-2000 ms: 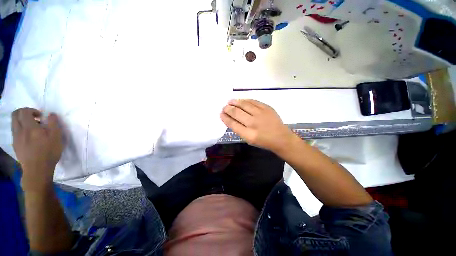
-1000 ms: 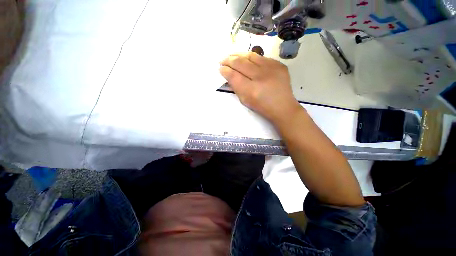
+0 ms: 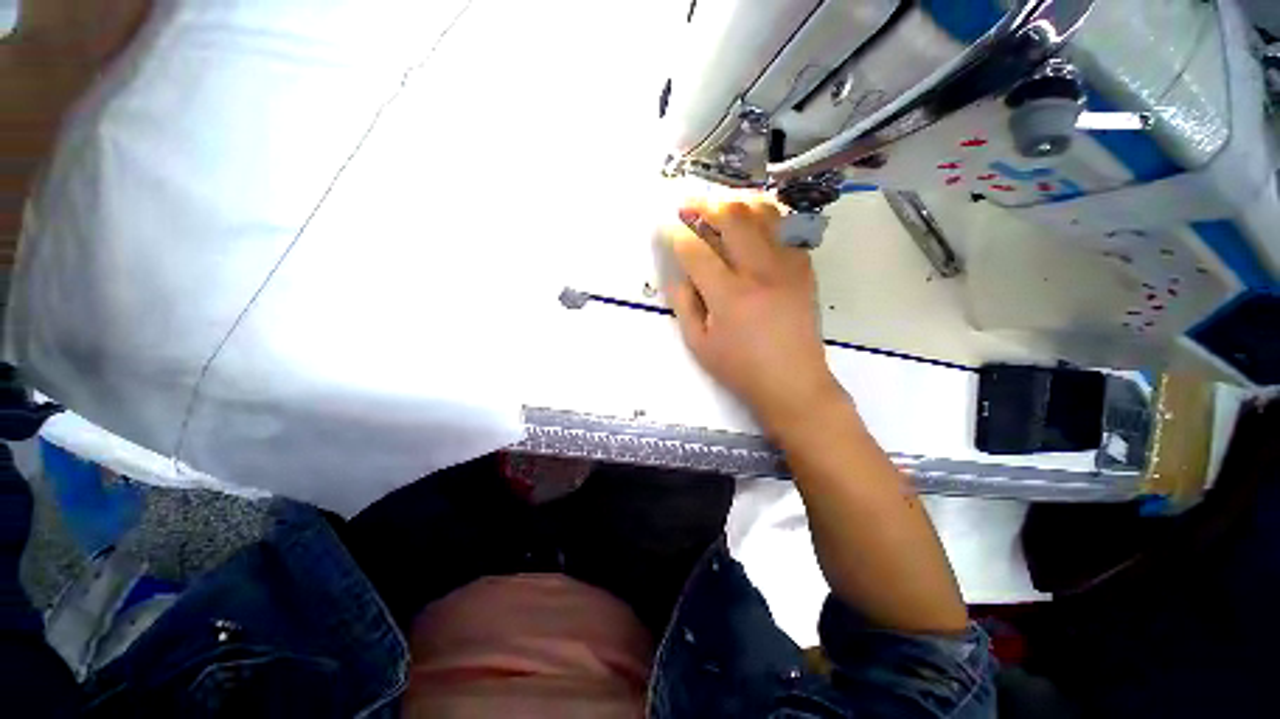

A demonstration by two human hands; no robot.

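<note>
A large white fabric panel (image 3: 323, 267) with a thin dark seam line covers the left of the table and hangs over its front edge. My right hand (image 3: 744, 288) is at the needle area under the sewing machine head (image 3: 870, 84), fingers bent, at the right edge of the cloth; whether it grips the cloth is hidden by glare and the fingers. My left hand (image 3: 63, 70) is blurred and cut off at the upper left edge, over the cloth's far left side; its fingers do not show clearly.
Slim silver snips (image 3: 924, 232) lie on the machine bed (image 3: 898, 309). A black smartphone (image 3: 1040, 409) lies at the right, beside a tan block (image 3: 1181, 436). A grey tape measure strip (image 3: 646, 441) runs along the front edge. Blue items (image 3: 87, 495) are below left.
My right hand has moved up from the front of the bed to the needle area. My left hand has gone from the lower left to the upper left corner. The view has shifted, showing more machine head.
</note>
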